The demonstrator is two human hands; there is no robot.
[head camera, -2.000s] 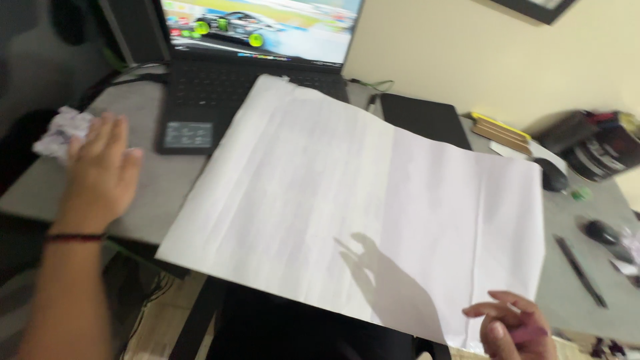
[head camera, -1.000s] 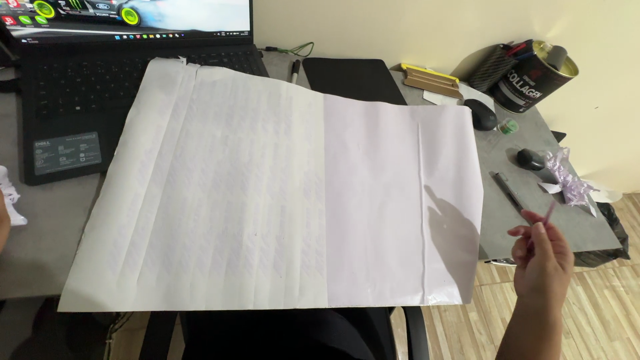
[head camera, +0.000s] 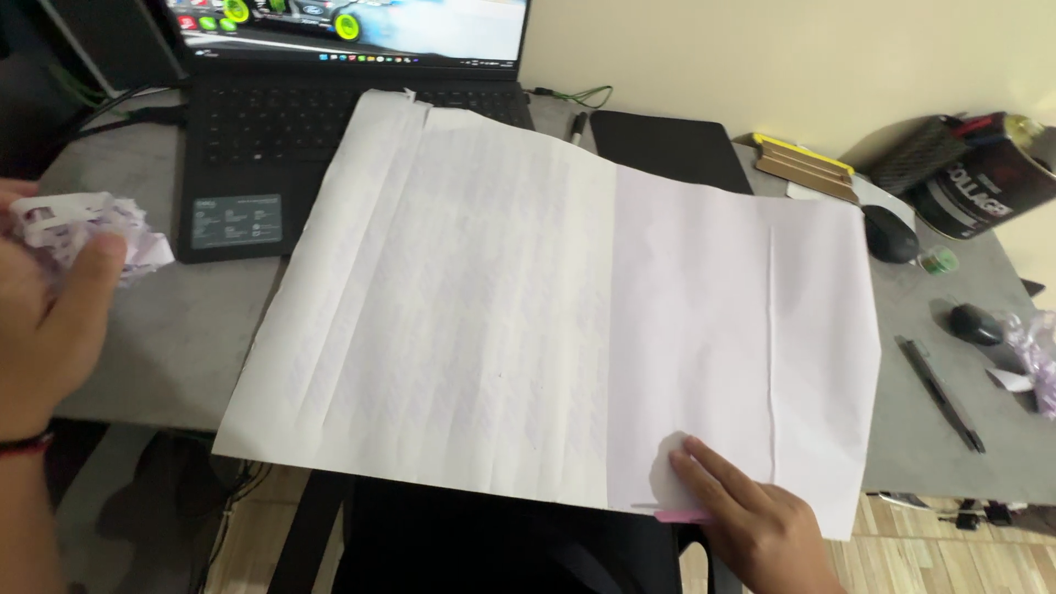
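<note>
A large white and pale lilac sheet of paper [head camera: 495, 313] lies over the front of the grey desk, its left part covering some of the laptop. Two creases run down its left side and one down the right. My right hand [head camera: 751, 511] rests on its lower right edge, fingers on the paper, with a thin pink tool [head camera: 683, 516] held beneath; what kind cannot be told. At the far left my left hand [head camera: 58, 330] is on a crumpled ball of paper scraps [head camera: 91, 235], thumb over its front; part of the hand is out of frame.
Behind the sheet stand a black Dell laptop [head camera: 235, 173] and a black flat pad [head camera: 668, 148]. Rightward lie a yellow-edged scraper [head camera: 804, 169], a black computer mouse [head camera: 891, 233], a black pen [head camera: 940, 396], a small dark object [head camera: 975, 324], purple scraps [head camera: 1035, 355] and a black canister [head camera: 978, 177].
My right hand has moved left from beside the sheet onto its lower edge. More of my left hand shows at the crumpled paper, as the view has shifted left.
</note>
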